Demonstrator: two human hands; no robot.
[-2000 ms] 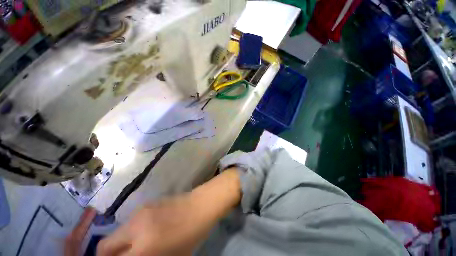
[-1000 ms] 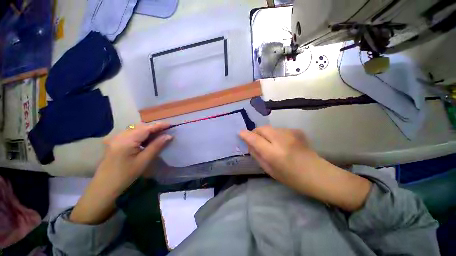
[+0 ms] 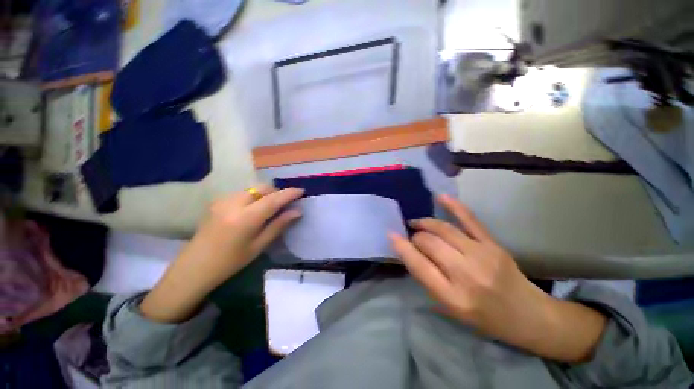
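Observation:
The clear sewing template (image 3: 335, 99) lies open on the table, with orange-brown tape along its hinge and a black-edged U-shaped slot in its upper leaf. On the lower leaf lies a navy flap piece (image 3: 417, 196), its straight edge along the red guide strip (image 3: 358, 170). A pale blue-grey flap piece (image 3: 346, 224) lies over it, lower down, so a navy band shows above and at the right. My left hand (image 3: 247, 222) has fingertips on the left part of both pieces. My right hand (image 3: 464, 266) has fingers spread, with fingertips at the right edge of the pieces.
Navy flap pieces (image 3: 156, 148) are stacked at the left. Light pieces lie at upper left and under the machine head (image 3: 601, 30) at right. The needle plate (image 3: 487, 82) is at upper right. A dark strip (image 3: 533, 162) runs right of the template. A blue plastic sheet (image 3: 76, 38) is far left.
The view has shifted, so things sit further right. The navy piece now shows widely along the guide strip, with the pale piece lower on it. My right fingers have spread apart.

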